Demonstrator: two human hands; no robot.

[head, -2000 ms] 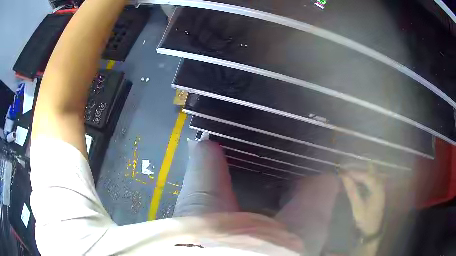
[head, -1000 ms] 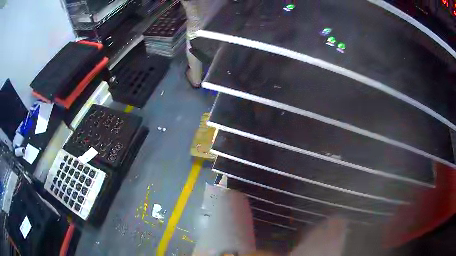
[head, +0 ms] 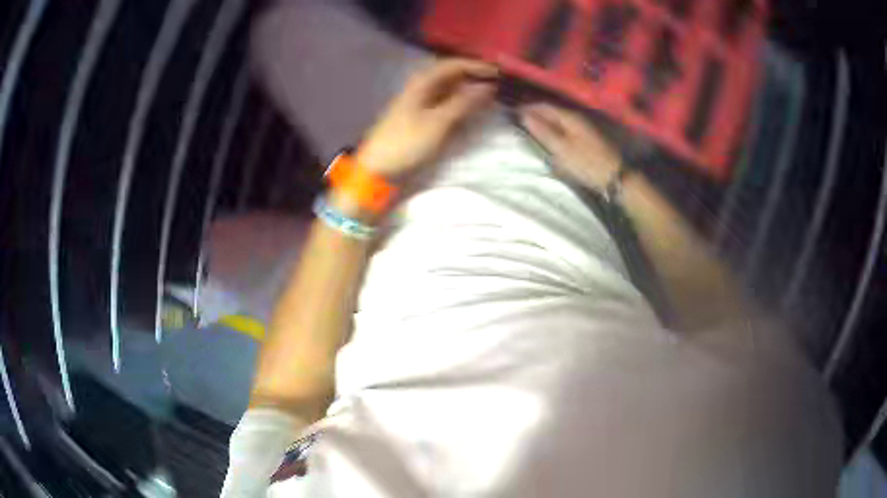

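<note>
A red compartment tray (head: 564, 82) lies at the top right, with dark, blurred units in several of its pockets. My left hand (head: 423, 122), with an orange band and a pale band at the wrist, is over my lap at the tray's near left edge, its fingers curled. My right hand (head: 574, 146), with a dark band at the wrist, is close beside it, just below the tray's near edge. A dark thin shape shows between the hands. Blur hides whether either hand holds anything.
Dark rack shelves with pale front edges (head: 119, 224) rise on the left. More pale shelf edges (head: 832, 185) curve down the right side. Grey floor (head: 199, 365) with a bit of yellow line (head: 243, 325) shows at the lower left. My legs lie between the racks.
The view has turned away from the left-hand stacks and floor to my lap and the red tray. Both hands are now in view together; neither was clearly visible one second ago.
</note>
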